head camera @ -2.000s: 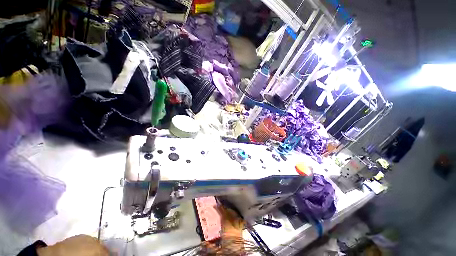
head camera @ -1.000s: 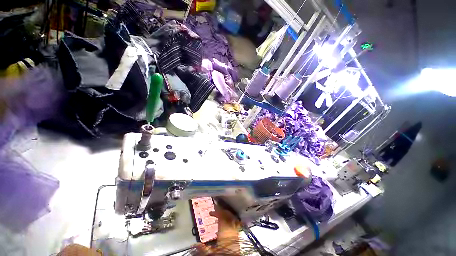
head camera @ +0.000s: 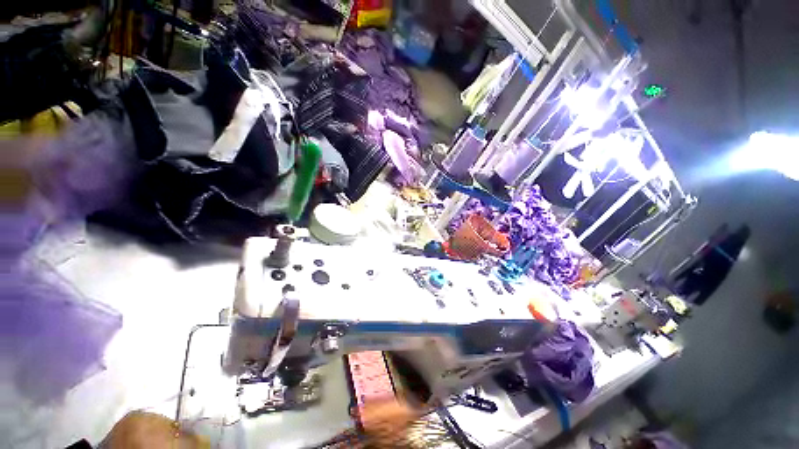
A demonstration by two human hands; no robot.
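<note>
The white sewing machine (head camera: 377,302) fills the centre. Its presser foot area (head camera: 263,390) is under the left end of the head, and no fabric can be made out there. My left hand (head camera: 153,431) is cut off by the bottom edge, left of the foot; its fingers are hidden. A blurred brown shape, seemingly my right hand (head camera: 390,419), is at the lower end of a pink-lit smartphone (head camera: 371,381) under the machine arm. Its fingers and any hold are unclear. Thin pale strands (head camera: 434,431) lie beside it.
Sheer purple fabric (head camera: 61,329) is at the left. Dark denim (head camera: 188,188), a green handle (head camera: 305,180), a round pale roll (head camera: 337,224) and an orange-red basket (head camera: 477,237) are behind the machine. Dark snips (head camera: 473,401) lie right of the phone; a purple bundle (head camera: 561,359) is at the machine's right end.
The whole view has shifted, so the machine appears farther right. My left hand shows more above the bottom edge than one second ago. The brown hand shape is lower, at the phone's lower end.
</note>
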